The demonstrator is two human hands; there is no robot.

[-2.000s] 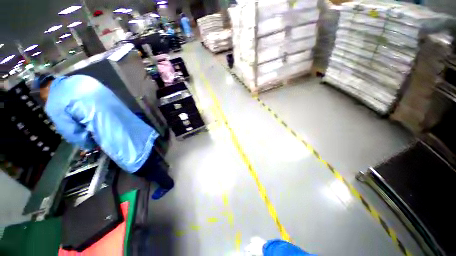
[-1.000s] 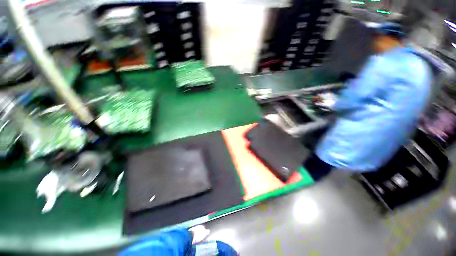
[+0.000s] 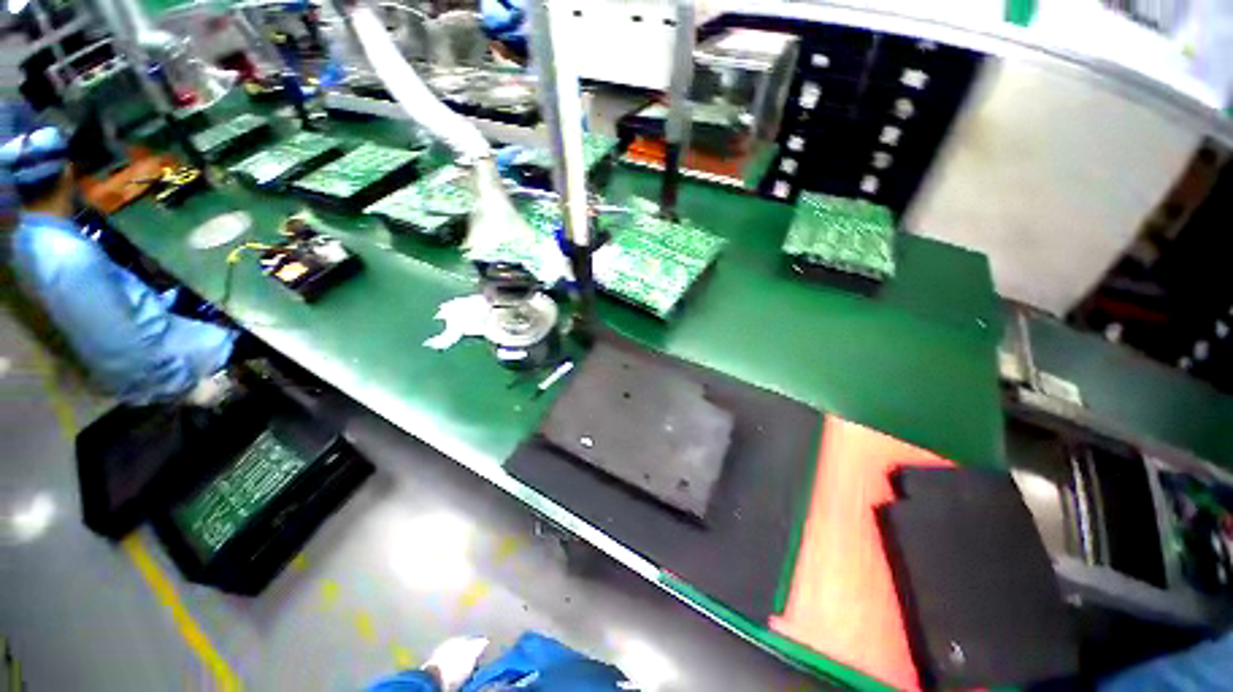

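A white-gloved hand (image 3: 457,660) shows small and blurred at the bottom edge, beside blue clothing. It looks like my left hand; its fingers cannot be made out. My right hand is not in view. Nearest in front, a dark notched foam slab (image 3: 649,426) lies on a black mat (image 3: 751,541) on the green bench. A second black slab (image 3: 980,575) lies on the red-orange mat (image 3: 832,521) at the right. A round metal solvent pot (image 3: 521,329) stands left of the mat, with a crumpled white cloth (image 3: 460,319) beside it.
Green circuit boards (image 3: 663,260) lie along the bench's back. A pale hose (image 3: 406,88) with a funnel hangs above the pot. A blue-clad person (image 3: 102,304) is at the left, near black floor boxes (image 3: 257,507), one holding a board. Metal rails (image 3: 1082,473) and a blue sleeve (image 3: 1176,672) are at the right.
The view has swung from the floor aisle to the left along the bench. The bench's left part, the boards and another person now show. The small gloved hand remains near the bottom edge.
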